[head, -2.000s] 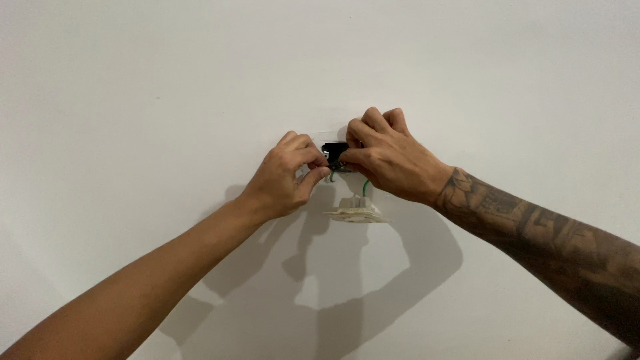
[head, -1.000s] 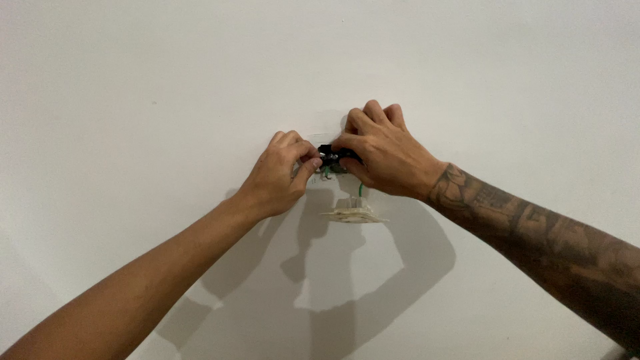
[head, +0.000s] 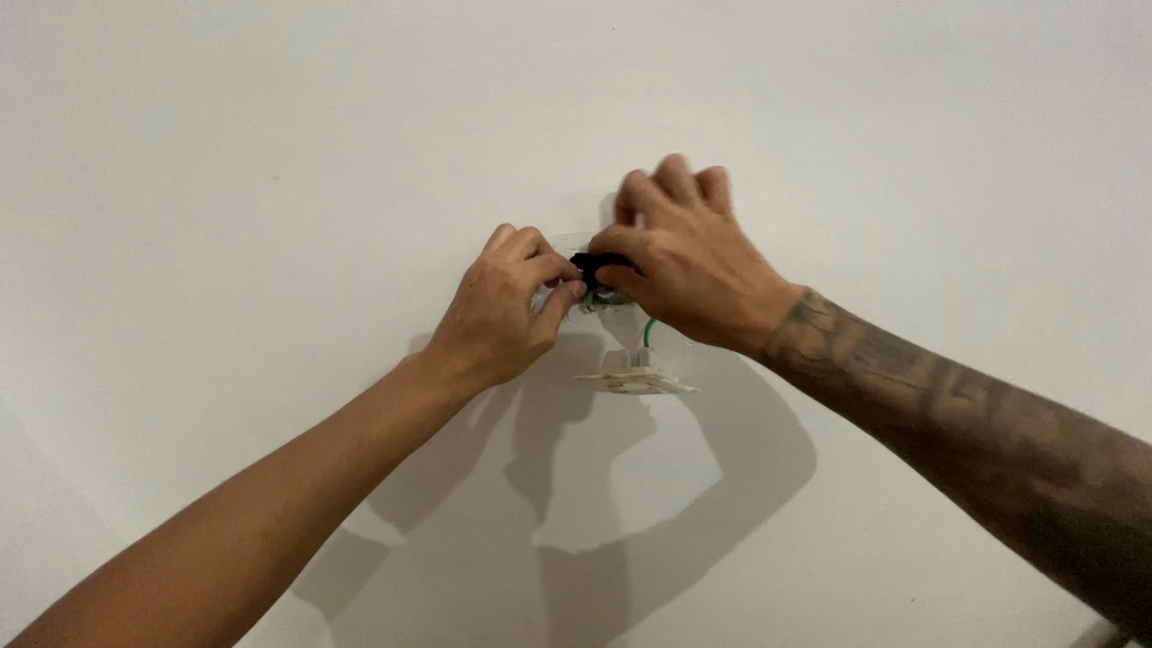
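Observation:
My left hand (head: 513, 301) pinches the left end of black material (head: 589, 267), perhaps electrical tape, at an opening in the wall. My right hand (head: 688, 252) has its thumb and index finger on the same black material from the right, its other fingers curled above. Short green wire (head: 589, 300) shows just under the left fingertips. Below the hands, a cream-coloured electrical faceplate (head: 635, 380) hangs tilted outward on a green wire (head: 648, 333). The fingers hide most of the opening and whatever lies inside it.
A plain off-white wall (head: 270, 117) fills the view around the hands. Shadows of both arms and the faceplate fall on the wall below. A small dark thing (head: 1102, 633) shows at the bottom right corner.
The black material was broad and open between the hands two seconds ago; now it looks narrower and bunched. My right hand has shifted slightly and is blurred. The faceplate hangs as before.

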